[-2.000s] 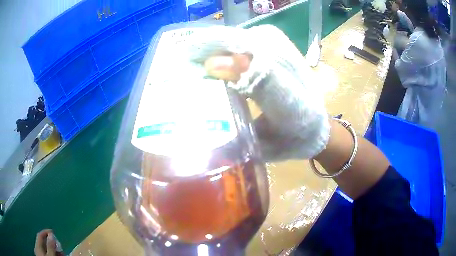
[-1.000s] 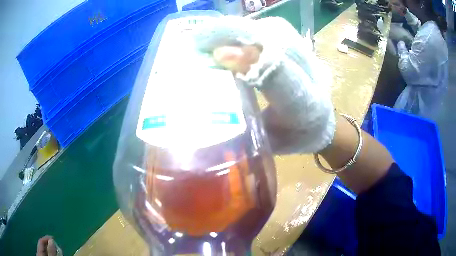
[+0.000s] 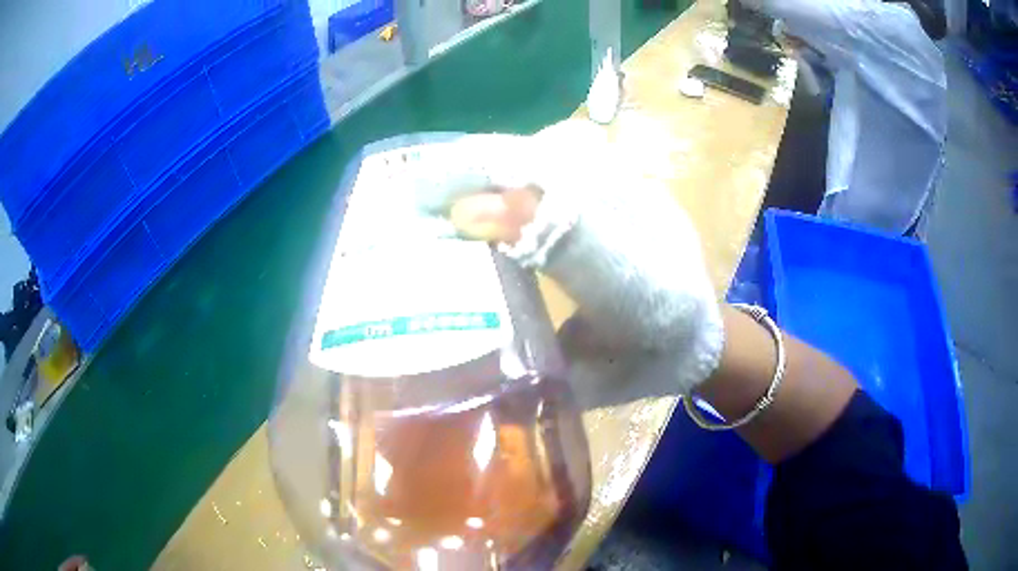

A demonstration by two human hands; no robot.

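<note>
A large clear plastic bottle (image 3: 430,446) fills the middle of the view, close to the camera. It has a white label with a green band and amber-red liquid in its lower part; its bottom end meets the picture's lower edge. My right hand (image 3: 603,257), in a white knit glove with a bare thumb tip showing, grips the bottle's upper part. A bangle is on the wrist. Only a sliver of my left hand (image 3: 74,563) shows at the bottom left edge; its fingers and whether it holds anything cannot be seen.
Blue stacking bins (image 3: 167,134) stand at left beyond the green belt (image 3: 167,379). The tan bench (image 3: 731,139) bears a small white bottle (image 3: 604,89) and a flat black object (image 3: 727,84). A blue bin (image 3: 865,335) is at right, near a person in white (image 3: 887,112).
The view has turned to the right, so bins, bench and person sit further left. The held bottle sits lower in the picture. My left hand has almost left the view.
</note>
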